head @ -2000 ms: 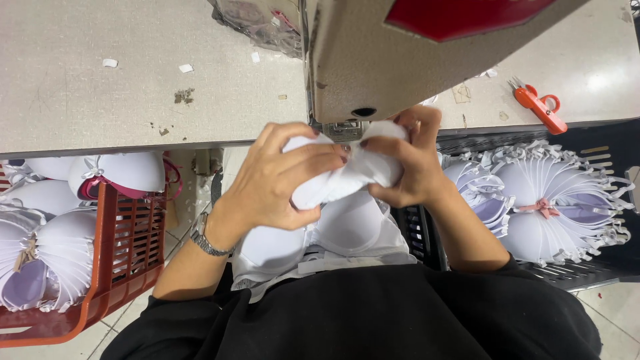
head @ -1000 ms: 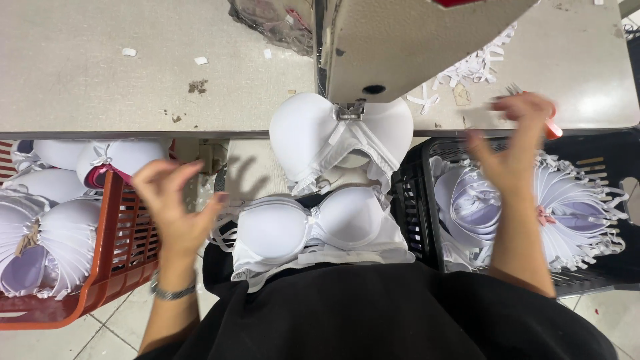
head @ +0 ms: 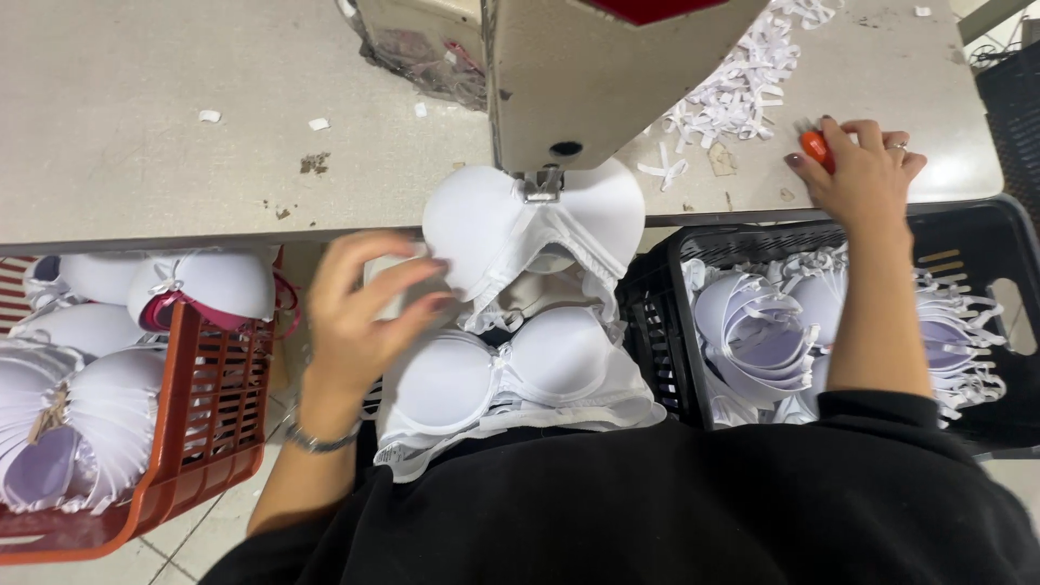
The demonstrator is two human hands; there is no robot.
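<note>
A white bra (head: 479,219) hangs at the table edge, its centre under the presser foot (head: 542,187) of a sewing machine (head: 552,89). Just left of its cup is my left hand (head: 366,317), fingers apart and holding nothing. On the table at the right, my right hand (head: 865,166) grips orange thread snips (head: 815,149), partly hidden by the fingers. Another white bra (head: 561,353) lies on my lap, below the one at the machine.
A red plastic basket (head: 175,406) of white bras stands at the left. At the right, a black crate (head: 967,325) holds more. White ribbon bows (head: 731,89) are heaped behind the machine head's right side. A clear plastic bag (head: 431,69) lies behind it at left.
Both hands had let go of the white bra by one second ago, leaving it under the machine. My right hand has since closed on the orange snips on the table.
</note>
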